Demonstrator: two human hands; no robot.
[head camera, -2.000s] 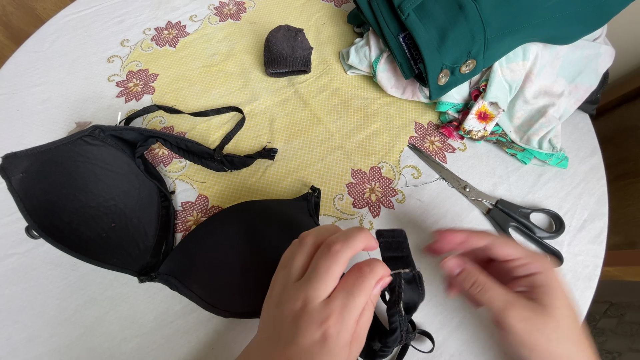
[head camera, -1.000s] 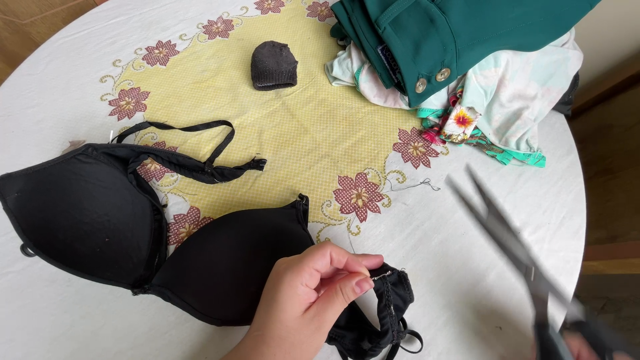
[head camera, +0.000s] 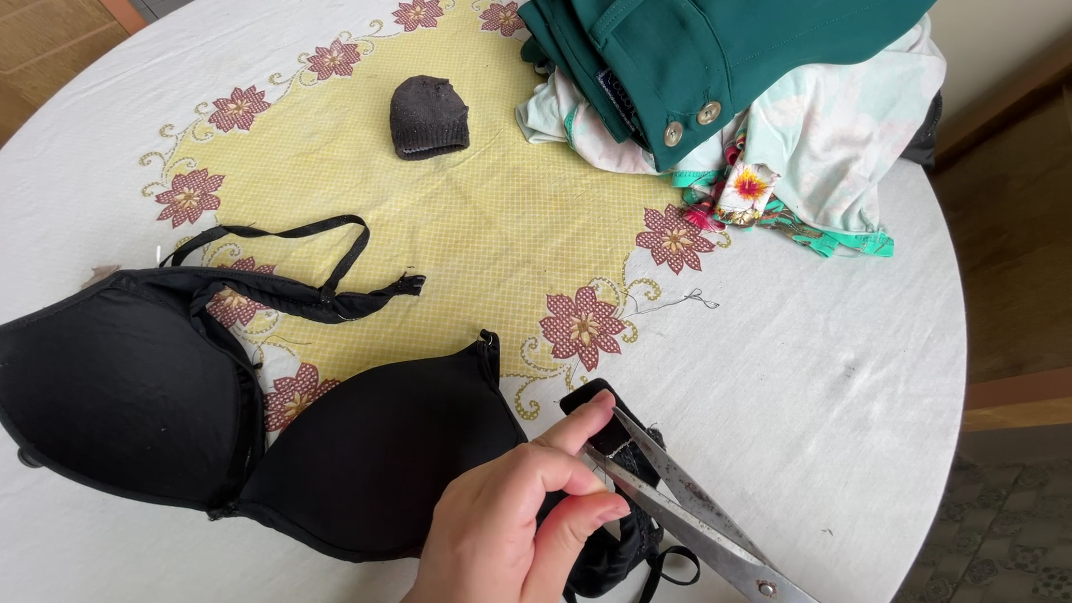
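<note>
A black bra (head camera: 368, 452) lies on the tablecloth, cups toward the left and lower middle. My left hand (head camera: 523, 511) pinches something at the bra's right band end (head camera: 615, 427), thumb and index finger close together; what lies between the fingertips is too small to tell. The blades of the metal scissors (head camera: 699, 511) stand apart, their tips at the band beside my left fingers. The handles are cut off by the lower edge of the view, and my right hand is out of sight.
A small dark knitted cap (head camera: 429, 117) lies on the yellow part of the flowered tablecloth (head camera: 837, 352). Folded green trousers with buttons (head camera: 754, 50) rest on a pale floral garment (head camera: 837, 159) at the upper right. A loose thread (head camera: 678, 301) lies right of centre.
The scissors lay at the right two seconds ago; they were picked up and moved left, to the band by my left hand. My right hand has gone out of view.
</note>
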